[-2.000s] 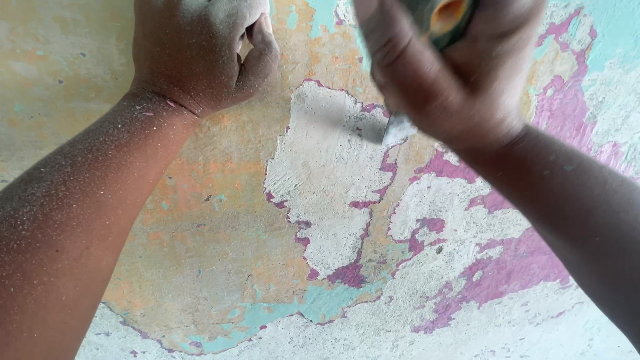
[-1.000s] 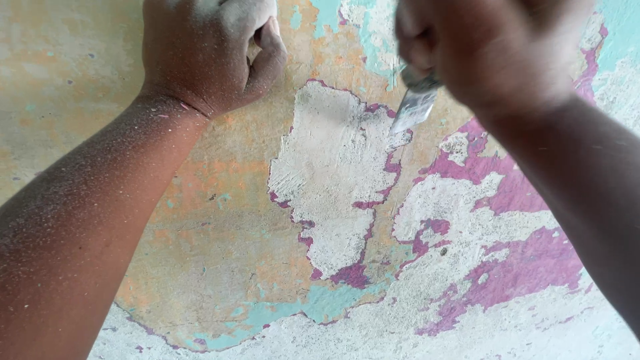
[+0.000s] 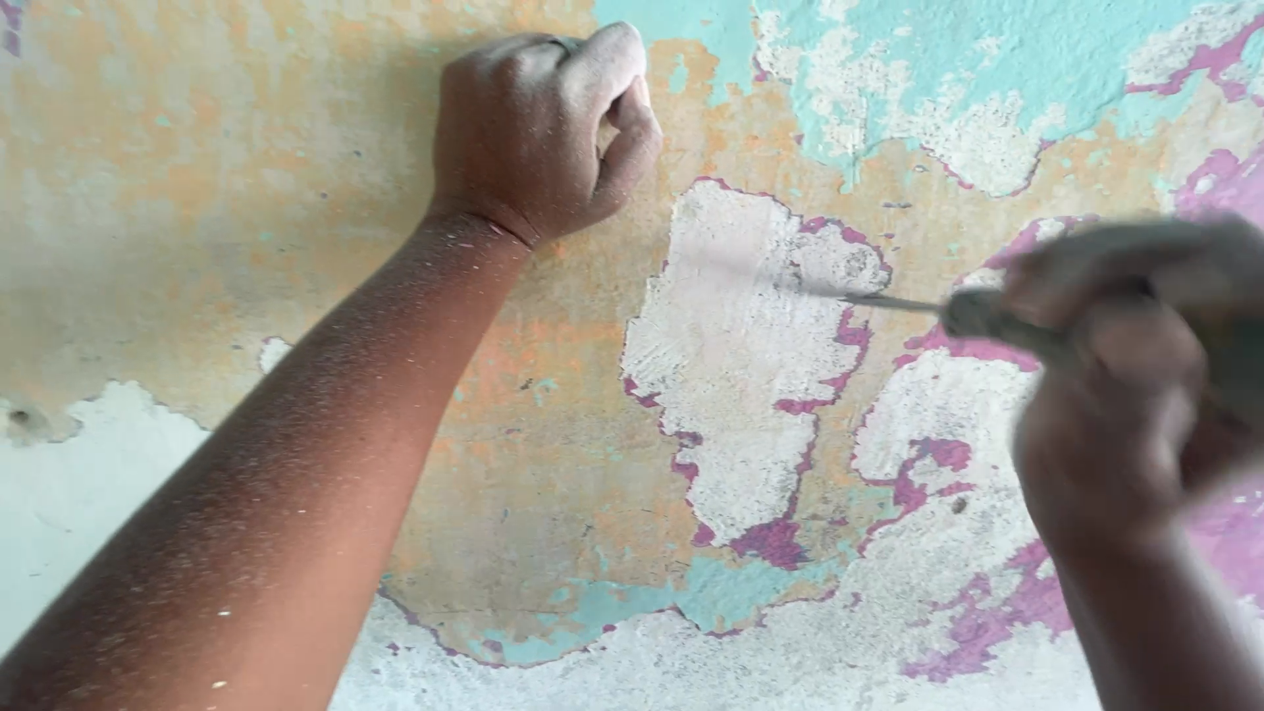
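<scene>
Dust covers my left hand [image 3: 543,128], which is curled against the yellow-orange paint of the wall; whether it holds anything is not visible. At the right, my right hand [image 3: 1126,365], blurred, grips the handle of a paint scraper [image 3: 894,300]. Its thin blade points left, over the right side of a bare plaster patch [image 3: 741,346] in the peeling wall [image 3: 513,494]. Blur hides whether the blade touches the wall. Purple paint rims the patch.
Turquoise paint [image 3: 987,59] with flaked spots covers the upper right. Purple paint [image 3: 987,622] and whitish bare plaster [image 3: 612,681] lie lower down. A small dark hole [image 3: 18,417] shows at the far left.
My right hand has moved down and right from the patch's upper edge, and the scraper has turned to point left. My left hand stays against the wall. The view has shifted.
</scene>
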